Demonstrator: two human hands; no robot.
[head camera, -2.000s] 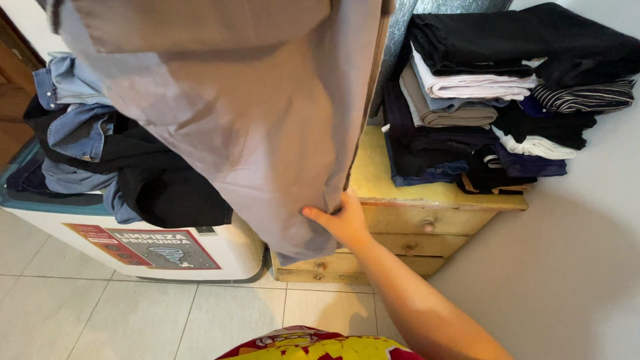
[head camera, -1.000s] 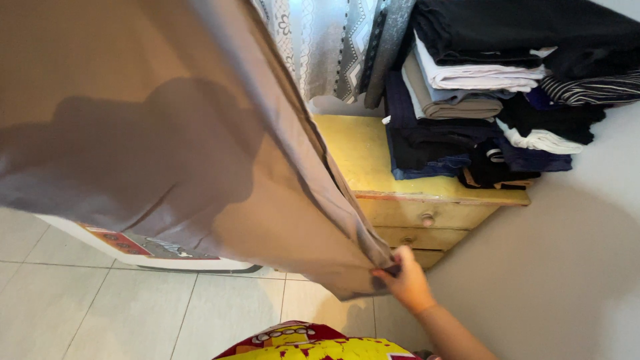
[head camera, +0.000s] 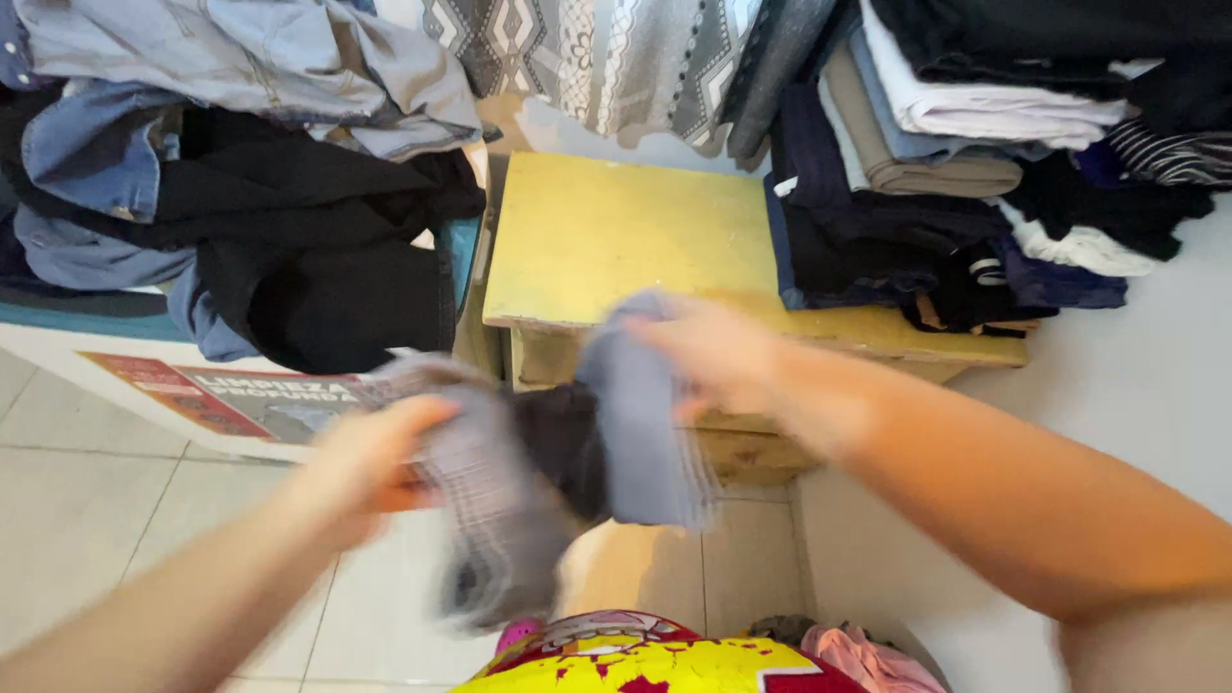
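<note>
My left hand (head camera: 385, 457) and my right hand (head camera: 712, 361) hold a small grey and black garment (head camera: 568, 443) between them, in front of a yellow wooden dresser (head camera: 635, 231). Both hands and the cloth are blurred by motion. The left hand grips a light grey checked or striped part, which hangs down; the right hand grips a blue-grey part at the dresser's front edge. Dark cloth spans the middle. What kind of garment it is, I cannot tell.
Denim (head camera: 279, 67) and black clothes (head camera: 337, 231) lie heaped on a white washing machine (head camera: 58, 361) at the left. Folded clothes (head camera: 924, 173) are stacked on the dresser's right side. A patterned curtain (head camera: 597, 58) hangs behind. Pink cloth (head camera: 866, 659) lies low at the right.
The large grey-brown cloth that filled much of the earlier views no longer hangs there. Both hands now show, holding a smaller garment. Light grey cloth now lies atop the heap at the left.
</note>
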